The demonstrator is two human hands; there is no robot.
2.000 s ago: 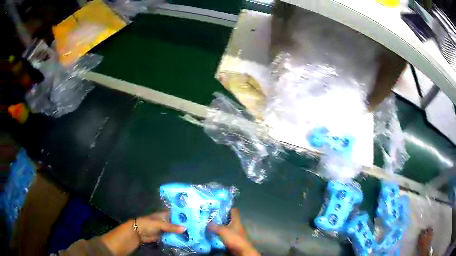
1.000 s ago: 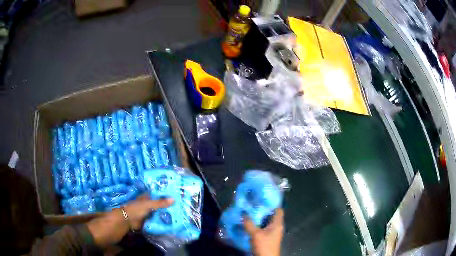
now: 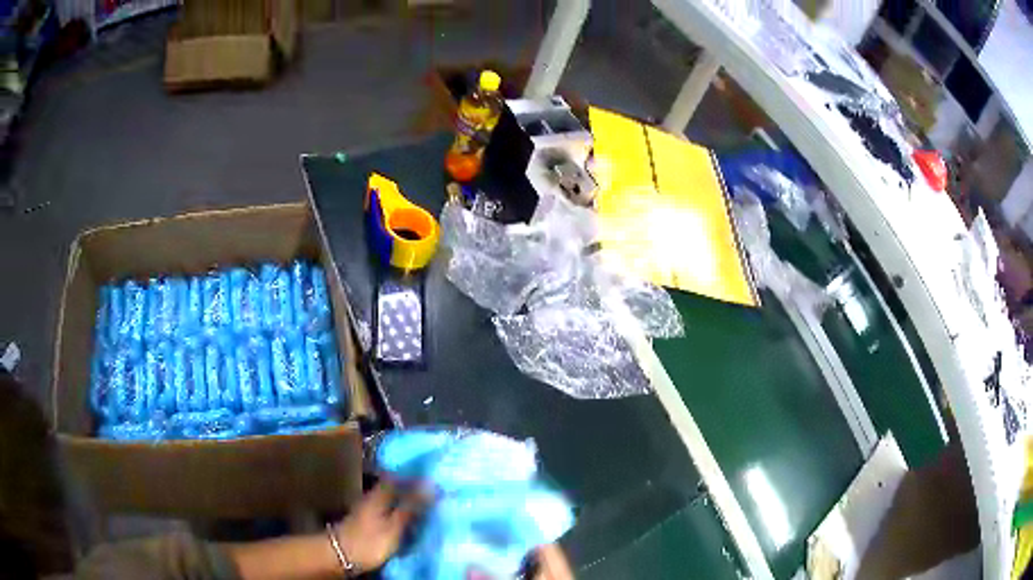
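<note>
Bagged blue products (image 3: 476, 504) are blurred between my two hands at the bottom centre, over the bench's near edge. I cannot tell how many pieces there are. My left hand (image 3: 380, 527), with a thin bracelet at the wrist, grips them from the left, its fingers partly hidden and blurred. My right hand (image 3: 552, 563) is at their lower right, mostly cut off by the bottom edge, so its grip is unclear. To the left, an open brown carton (image 3: 210, 474) holds rows of bagged blue products (image 3: 210, 351) standing on edge.
The dark green bench (image 3: 464, 397) carries an orange-yellow tape dispenser (image 3: 410, 236), a dark case with light dots (image 3: 400, 325), an amber bottle (image 3: 474, 127), crumpled clear bags (image 3: 578, 346) and a yellow envelope (image 3: 668, 210). A white shelf edge (image 3: 838, 170) curves above. Another brown box (image 3: 218, 57) stands on the floor.
The view has swung left from the bench to the carton. The blue pieces, held apart in separate hands a second ago, are now together between my hands, right of the carton.
</note>
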